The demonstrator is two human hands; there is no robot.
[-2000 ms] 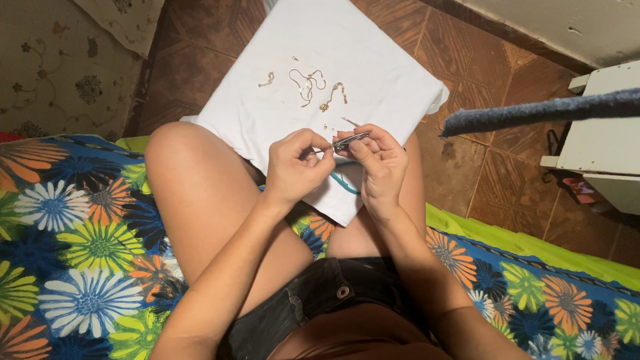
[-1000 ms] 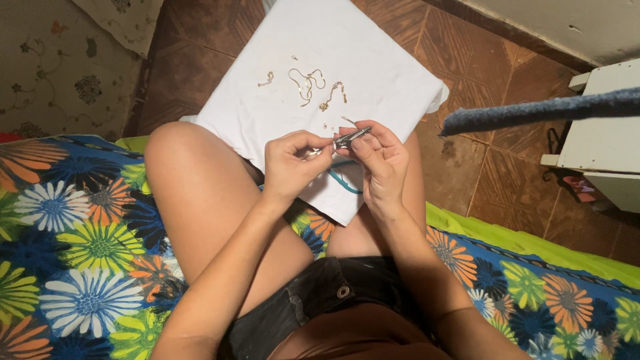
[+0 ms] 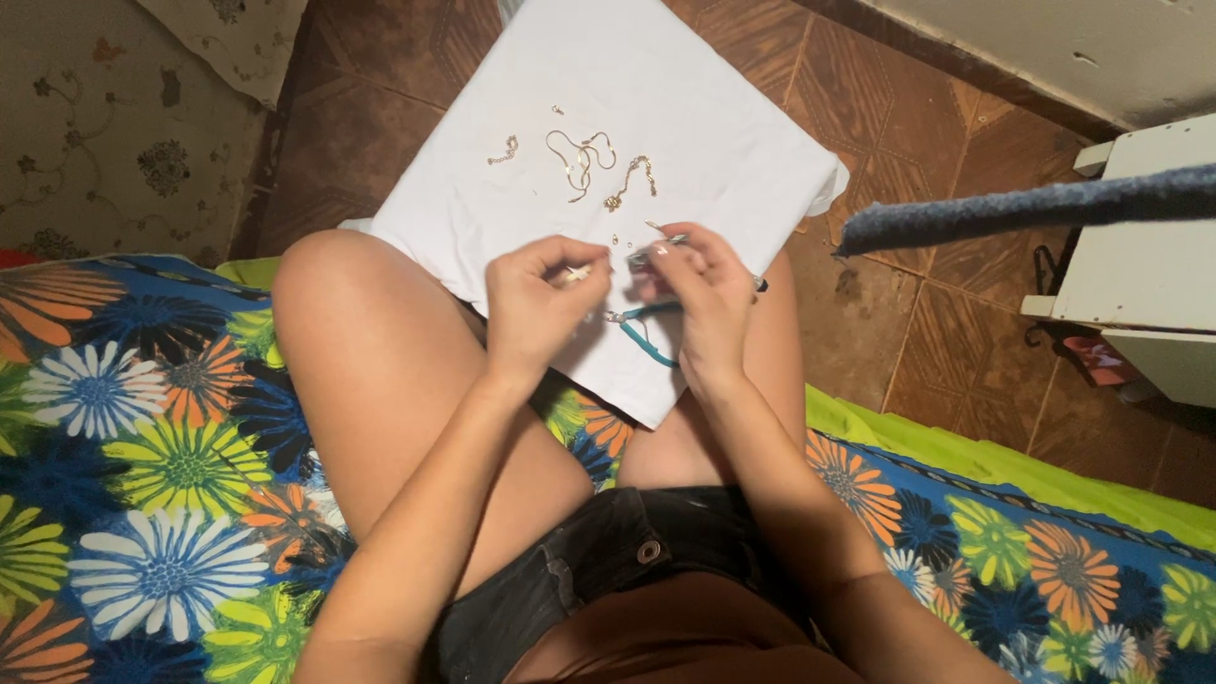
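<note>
My left hand (image 3: 543,299) pinches a small pale gold piece of jewelry (image 3: 576,275) over the white cloth (image 3: 475,204). To its right, my right hand (image 3: 701,294) is closed on a small metal tool (image 3: 655,249), blurred, its kind unclear. Below and between the hands, pliers with teal handles (image 3: 648,347) lie on the cloth, partly behind my right hand. Beyond the hands are a gold chain (image 3: 581,166), a chain with a flower-shaped piece (image 3: 613,202), a short chain piece (image 3: 505,152) and tiny metal findings (image 3: 615,239).
The cloth covers a flat surface before my knees. Flowered fabric (image 3: 171,560) lies under my legs. A fuzzy blue-gray bar (image 3: 1026,204) juts in from the right, above the tiled floor (image 3: 845,332). White furniture (image 3: 1140,237) stands at the right, a wall at the upper right.
My hands have moved apart, leaving a gap between them. The teal-handled pliers show more fully now. The chains on the cloth have stayed where they were.
</note>
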